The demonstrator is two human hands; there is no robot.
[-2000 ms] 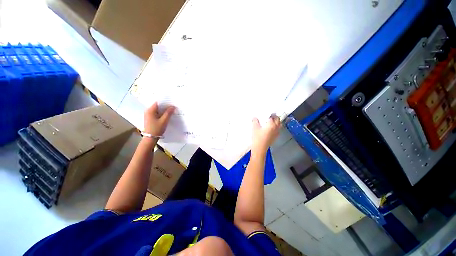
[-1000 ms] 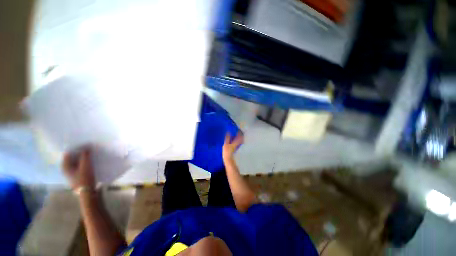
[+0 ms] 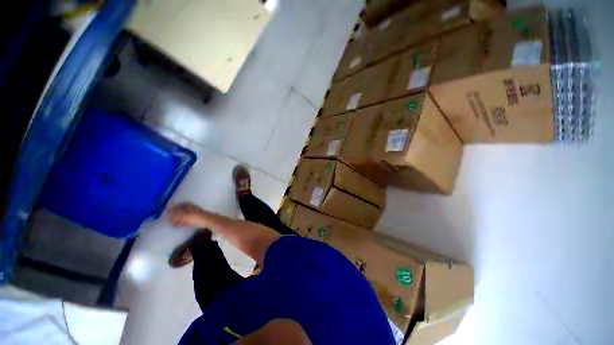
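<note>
My right hand (image 3: 185, 214) is at the centre left, beside the edge of a blue plastic stool (image 3: 111, 175). It looks empty, with loosely bent fingers that are somewhat blurred; I cannot tell if it touches the stool. My left hand is out of the picture. A white sheet or surface (image 3: 94, 325) is cut off at the lower left; I cannot tell if it is paper.
Brown cartons (image 3: 363, 138) line the right behind black-and-yellow floor tape (image 3: 306, 145). Ridged grey trays (image 3: 572, 81) stand at the upper right. An open-flapped carton (image 3: 448, 290) is at the lower right. A cream stool (image 3: 202, 37) and a blue-framed table (image 3: 57, 111) are at the upper left.
The view has swung right, from the white table to the floor and cartons. My left hand, earlier on the papers, has left the picture. My right hand had let go of the papers one second ago.
</note>
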